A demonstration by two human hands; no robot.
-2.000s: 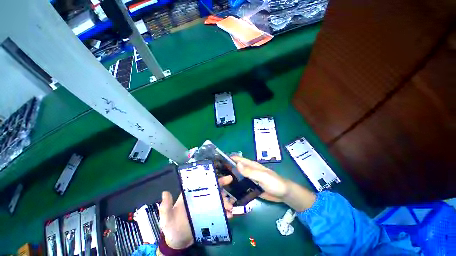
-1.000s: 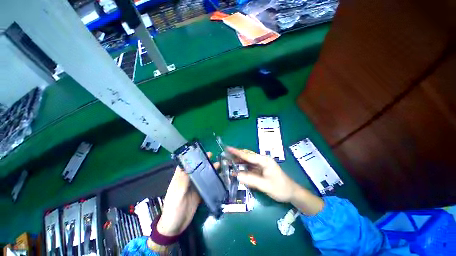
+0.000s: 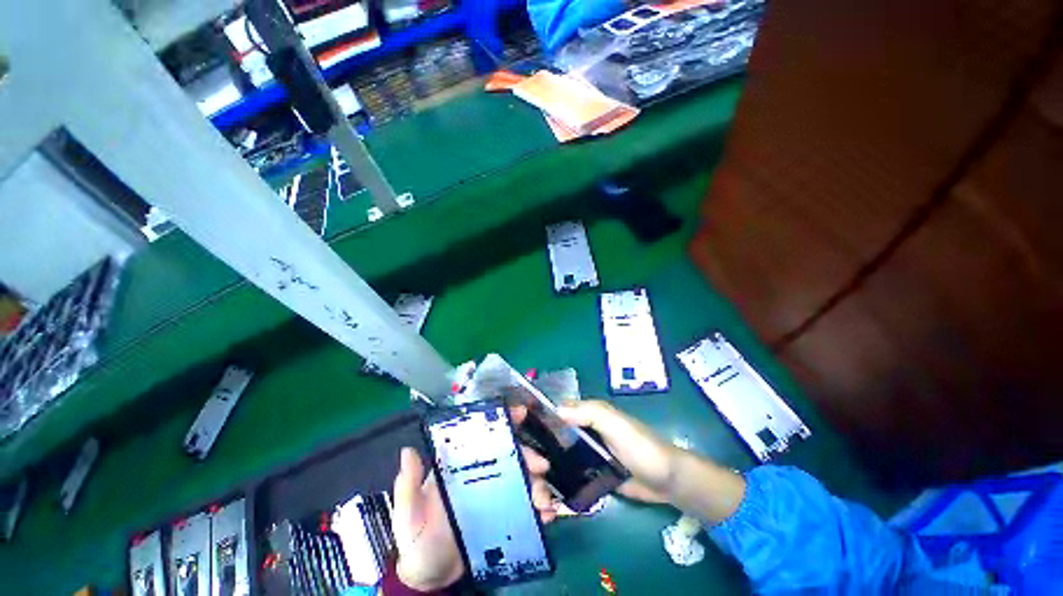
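My left hand [image 3: 422, 530] holds a screen-and-frame unit [image 3: 490, 495] with its white-silver back up and black edges. My right hand [image 3: 635, 448] holds a thin phone-sized slab [image 3: 571, 460] with a glossy black face, tilted, just right of the unit. A pale, clear-looking piece [image 3: 499, 375] shows at the slab's upper end; I cannot tell whether it is film. The left fingertips show between the two parts. Part of the left palm and fingers is hidden behind the unit.
White-backed units [image 3: 743, 396] lie spaced along the green surface [image 3: 490, 320]. A black parts tray [image 3: 332, 456] is at lower left. A white post [image 3: 315, 279] slants down to the work spot. A crumpled white lump [image 3: 683, 543] lies near my right forearm. A brown panel [image 3: 898, 233] stands at right.
The unit in my left hand has turned from a dark, tilted view to white back up. The slab in my right hand now shows its glossy black face. Units at left have shifted rightward in view.
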